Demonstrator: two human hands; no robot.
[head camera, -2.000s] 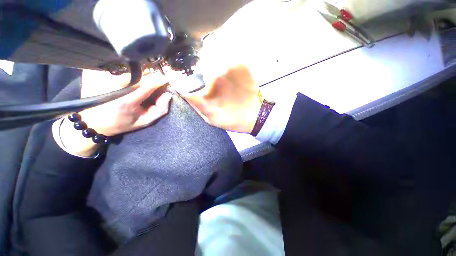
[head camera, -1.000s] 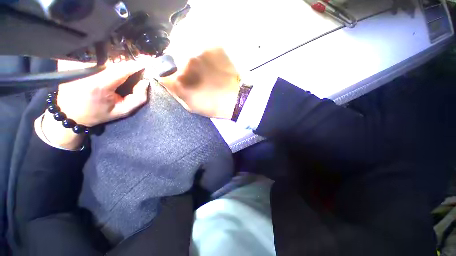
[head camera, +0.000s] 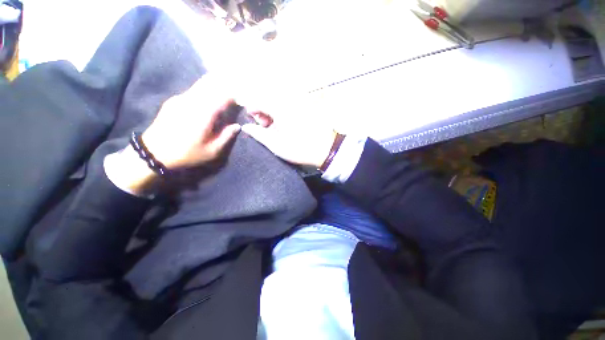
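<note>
The dark garment (head camera: 219, 192) lies over my lap and up onto the left of the machine table. My left hand (head camera: 189, 129), with a black bead bracelet, pinches its edge between thumb and fingers. My right hand (head camera: 292, 136) pinches the same edge just beside it, fingertips close together. Strong glare washes out the right hand and the cloth at the fingertips. Metal parts of the sewing machine (head camera: 249, 10) show at the top edge, above my hands; the needle area cannot be made out.
The white machine bed (head camera: 411, 93) runs to the right with a dark slit and a grey ribbed front edge. Thread snips with red marks (head camera: 451, 30) lie on it at the upper right. Patterned floor (head camera: 431, 166) shows below the table edge. Dark cloth (head camera: 550, 219) is at the right.
Both hands and the garment edge have come away from the needle area toward me. The machine head is now mostly out of view, and more dark cloth shows at the upper left.
</note>
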